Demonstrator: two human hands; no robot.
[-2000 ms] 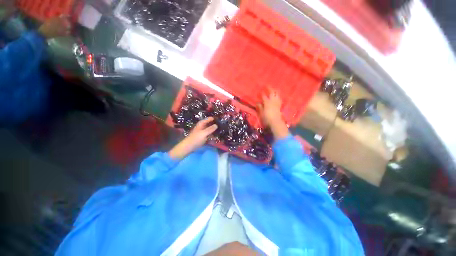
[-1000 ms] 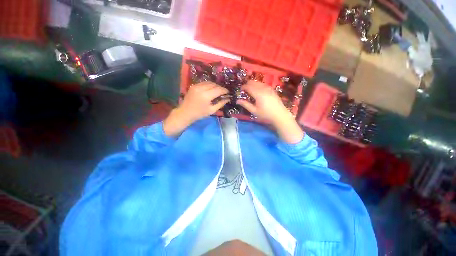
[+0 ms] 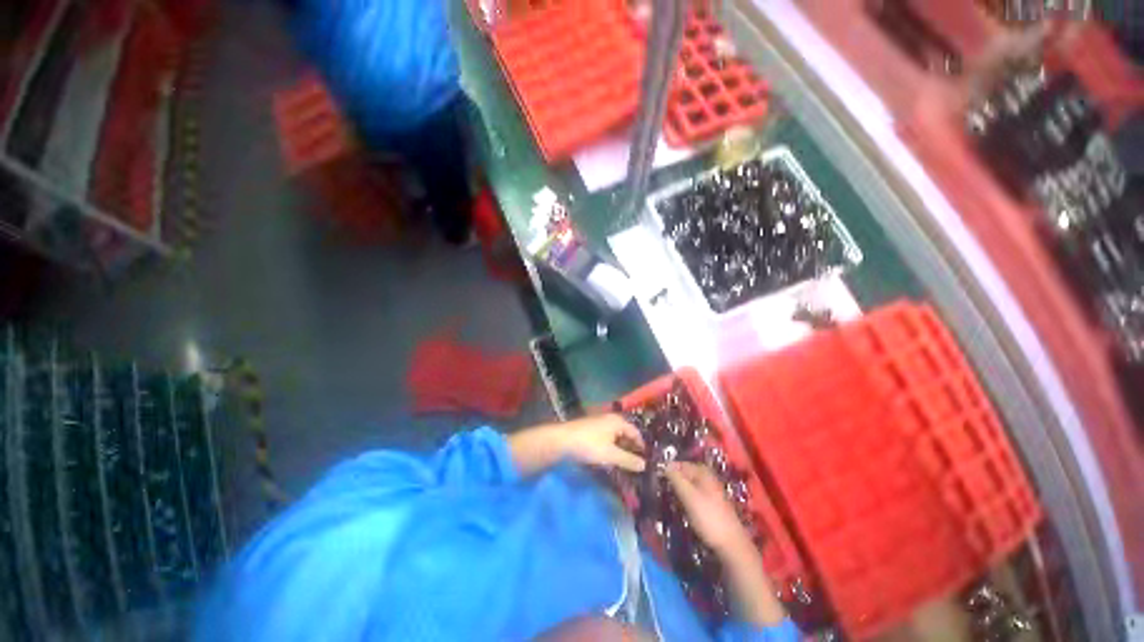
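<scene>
The red working tray (image 3: 762,495) stands in front of me, holding many small shiny dark parts (image 3: 677,420). My left hand (image 3: 605,443) is over the tray's near left side, fingers bent at the parts. My right hand (image 3: 705,499) is over the middle of the tray, its fingertips close to my left hand's. Both are slightly blurred, and whether either grips a part cannot be told. A large red compartment tray (image 3: 828,464) lies just behind and right of the working tray.
A white bin (image 3: 848,251) heaped with dark parts stands on white paper (image 3: 671,301). A grey-white device (image 3: 583,270) is at the bench's left edge. Red gridded trays (image 3: 571,75) and a grey post (image 3: 652,113) are beyond. A blue-sleeved person (image 3: 383,63) is at upper left. A raised shelf edge (image 3: 922,188) curves along the right.
The view has swung left, showing the floor, bin and far trays. My hands remain at the working tray, fingertips close together; two seconds ago they were apart, the right one on the compartment tray's edge.
</scene>
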